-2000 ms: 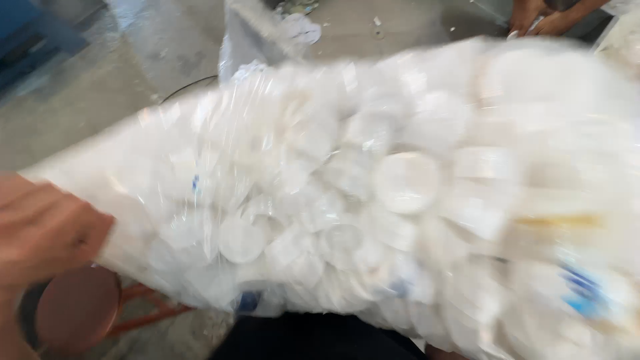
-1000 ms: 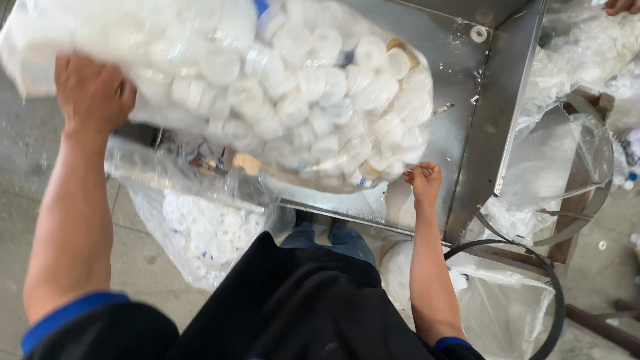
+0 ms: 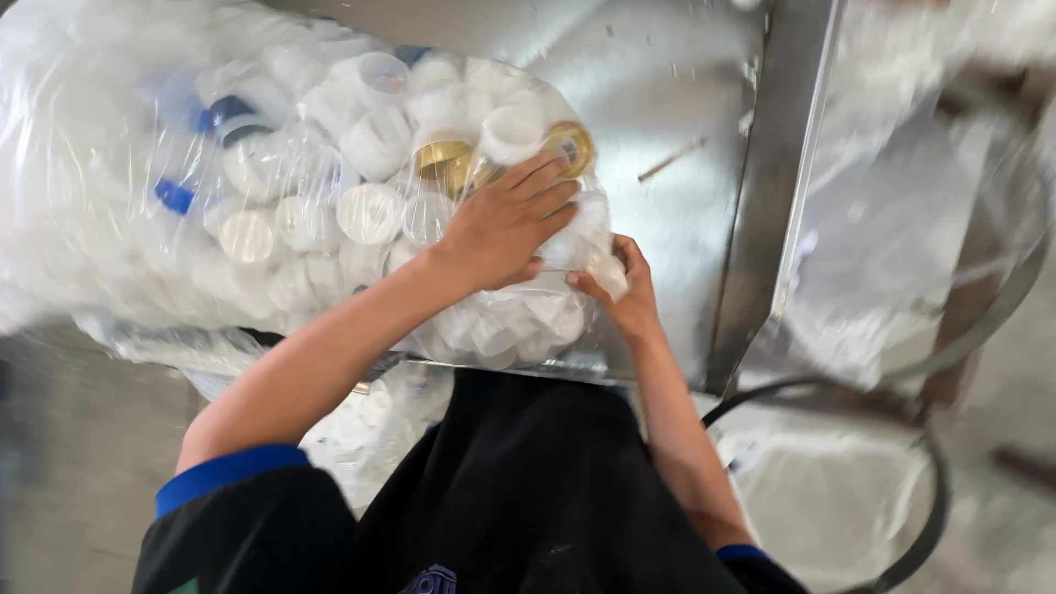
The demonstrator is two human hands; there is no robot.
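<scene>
A large clear plastic bag [image 3: 247,206] full of plastic caps lies across the left and middle of the view, its right end over a metal tray. Most caps are white; a few are blue, and some near the right end are gold [image 3: 445,161]. My left hand [image 3: 507,227] lies on top of the bag near that end, fingers extended and slightly apart, gripping nothing plain to see. Just right of it, my right hand [image 3: 619,285] pinches the bag's gathered plastic at the end between thumb and fingers.
The metal tray [image 3: 676,223] has a raised right wall, and a thin brown stick [image 3: 672,159] lies in it. Below the big bag is another clear bag of white caps [image 3: 355,429]. On the right are a black hoop [image 3: 940,495] around a clear bag and more plastic sheeting [image 3: 883,247].
My left hand has moved right along the bag, from its left part to near its right end. My right hand stays at that end. The view has swung strongly since the earliest frame.
</scene>
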